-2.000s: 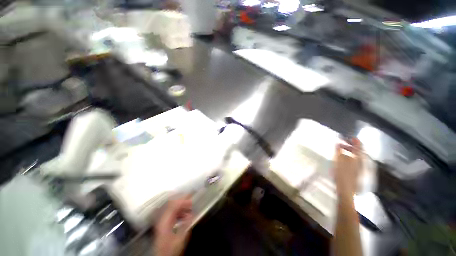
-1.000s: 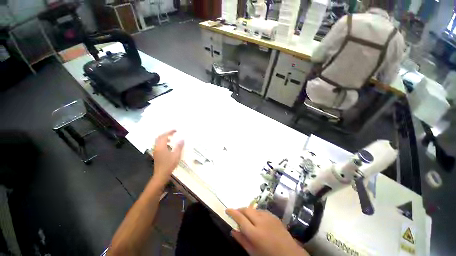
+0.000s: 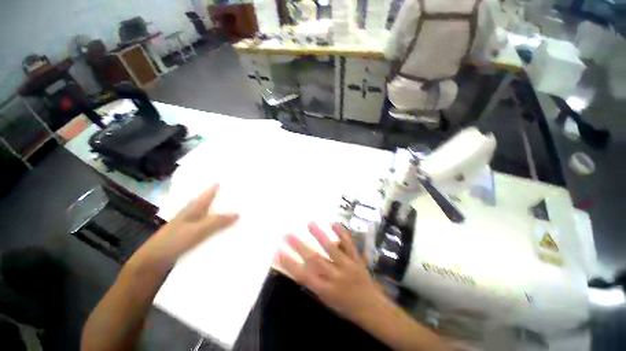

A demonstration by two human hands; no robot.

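A white panel sticks out over the table's front edge, its near end tilted down towards me. My left hand holds its left side, thumb on top; the fingers beneath are hidden. My right hand is palm down with fingers spread at the panel's right side, left of the machine head; no piece shows gripped in it. White pieces lie over the pale table behind the hands, too bright to tell apart. The white machine stands at the right, with its slanting arm and dark lever.
A black machine stands on the table's far left end. A stool is by the left side. Beyond, a person in pale clothes sits at a wooden-edged bench. A dark bench with a tape roll is at the right.
The view has turned from the dark bench to the table and machine. Since a second ago, a panel has come over the front edge under my left hand, and my right hand's fingers have spread.
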